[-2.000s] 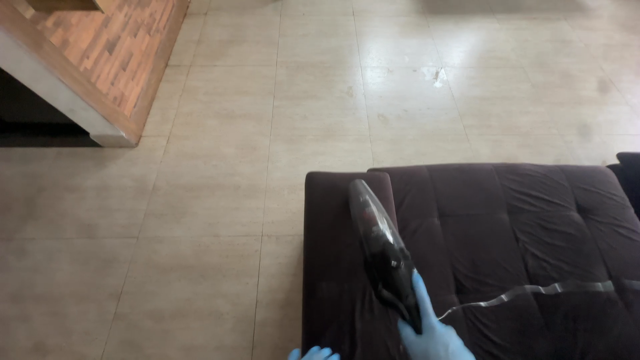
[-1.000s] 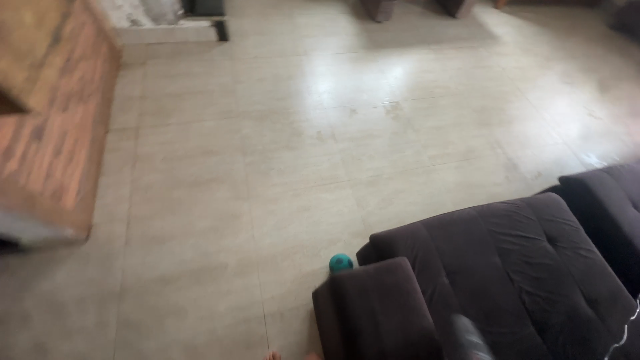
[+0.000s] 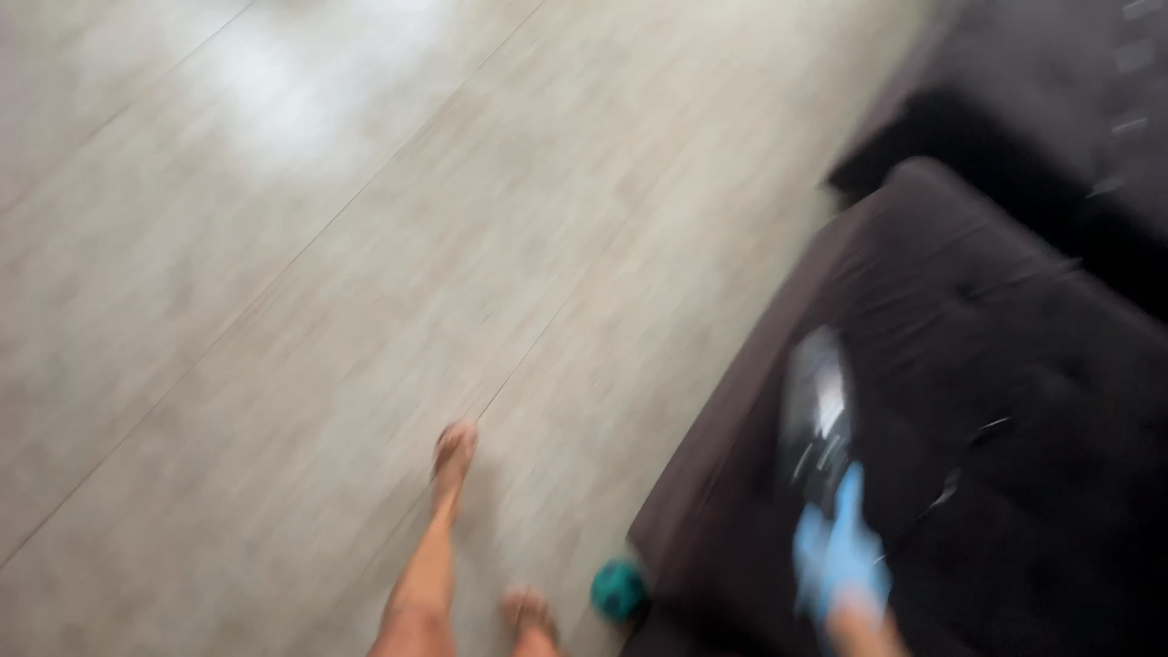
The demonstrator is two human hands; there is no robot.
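Note:
My right hand (image 3: 844, 557), in a light blue glove, is closed around the handle of a handheld vacuum cleaner (image 3: 819, 411). The vacuum has a clear nozzle and a dark body, and it points away from me over the dark tufted sofa seat (image 3: 967, 319). Motion blur hides whether its tip touches the fabric. A thin pale cord (image 3: 949, 488) lies across the seat beside the hand. My left hand is outside the view.
A teal ball (image 3: 620, 590) rests on the tiled floor (image 3: 365, 319) against the sofa's near corner. My bare feet (image 3: 454, 447) are on the floor left of it. Another dark sofa section (image 3: 1031, 100) stands at the upper right, across a dark gap.
The view has swung strongly toward the sofa and floor. My feet have come into view beside the sofa. The blue-gloved left hand at the bottom edge two seconds ago is out of view.

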